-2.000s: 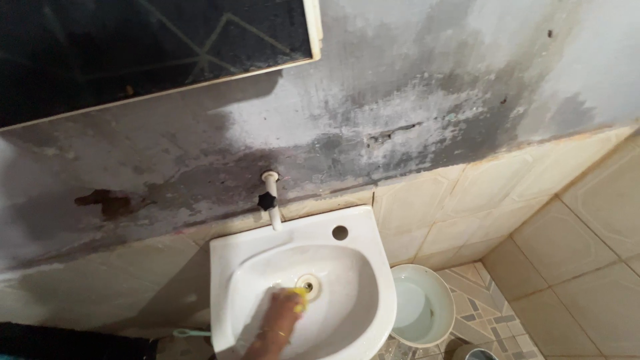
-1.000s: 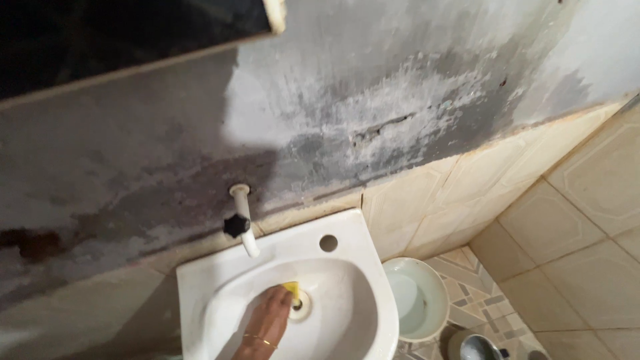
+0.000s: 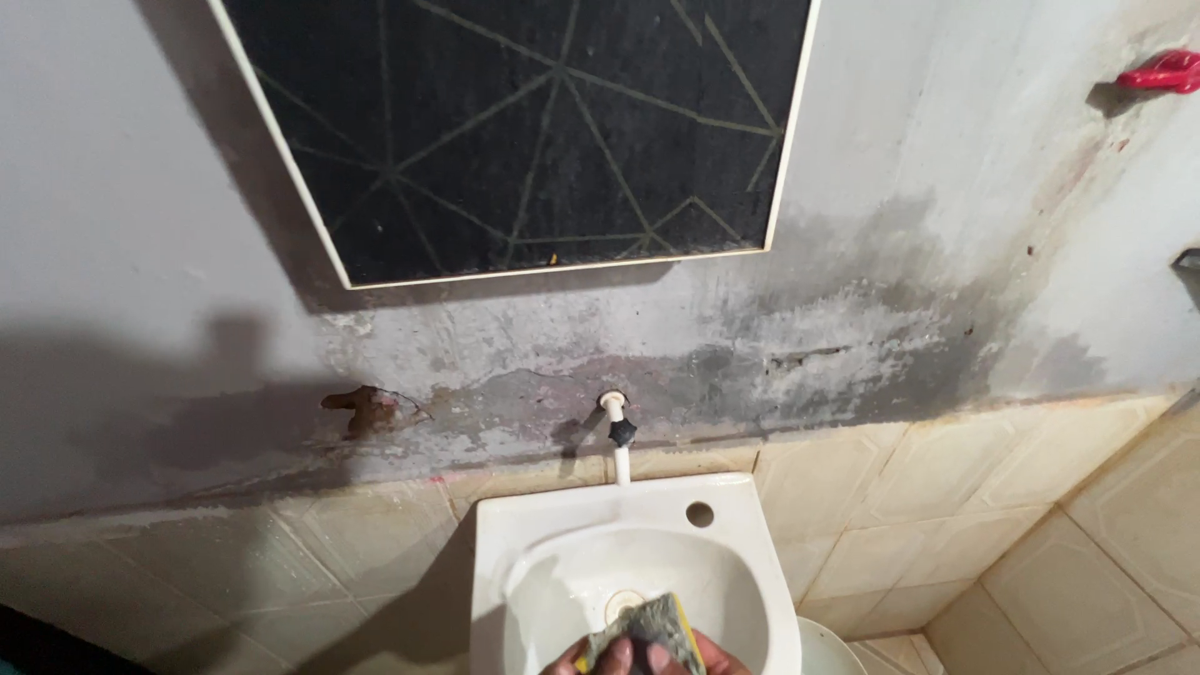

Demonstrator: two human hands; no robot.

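At the bottom of the view, a yellow sponge with a grey-green scouring side (image 3: 656, 620) is held up over the basin of a white wall sink (image 3: 614, 506). My left hand (image 3: 592, 658) grips its left part and my right hand (image 3: 698, 659) its right part, the thumbs close together on the scouring side. The sink's drain (image 3: 622, 605) shows just behind the sponge. Above the sink's back edge, a white plastic tap (image 3: 622, 464) with a black knob (image 3: 622, 432) comes out of the wall. The wrists are out of view.
A dark panel with a pale frame (image 3: 553, 169) hangs on the stained wall above the tap. A white basin (image 3: 825, 649) stands on the floor right of the sink. Beige tiles (image 3: 834, 497) line the lower wall. A red handle (image 3: 1162, 73) juts out at the upper right.
One hand was down in the sink with the yellow sponge near the drain; now both hands hold the sponge above the basin. The view has tilted up, showing more of the dark panel.
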